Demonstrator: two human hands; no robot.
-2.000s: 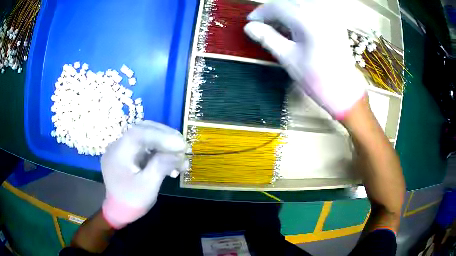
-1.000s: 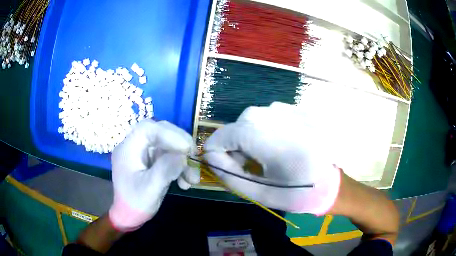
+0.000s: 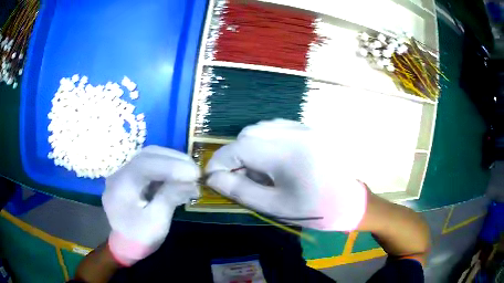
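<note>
My left hand [image 3: 149,196], in a white glove with a pink cuff, is pinched at the front left of the divided tray; what its fingertips hold is hidden. My right hand [image 3: 276,174] meets it fingertip to fingertip, shut on a red wire [image 3: 238,169], of which a short piece shows between the fingers. A black wire [image 3: 301,218] and a yellow wire [image 3: 282,225] trail below my right hand past the tray's front edge. A connector housing at the fingertips cannot be made out.
White housings [image 3: 94,127] lie heaped in the blue tray [image 3: 138,38]. The divided tray [image 3: 254,66] holds red wires [image 3: 265,34], black wires [image 3: 254,102] and yellow wires [image 3: 213,196]. Finished harnesses [image 3: 414,69] lie at its right; more [image 3: 14,41] lie at far left.
My right hand went from the red wires to my left fingertips, and a red wire now shows in it. The black and yellow wires hang lower. The whole view has shifted slightly.
</note>
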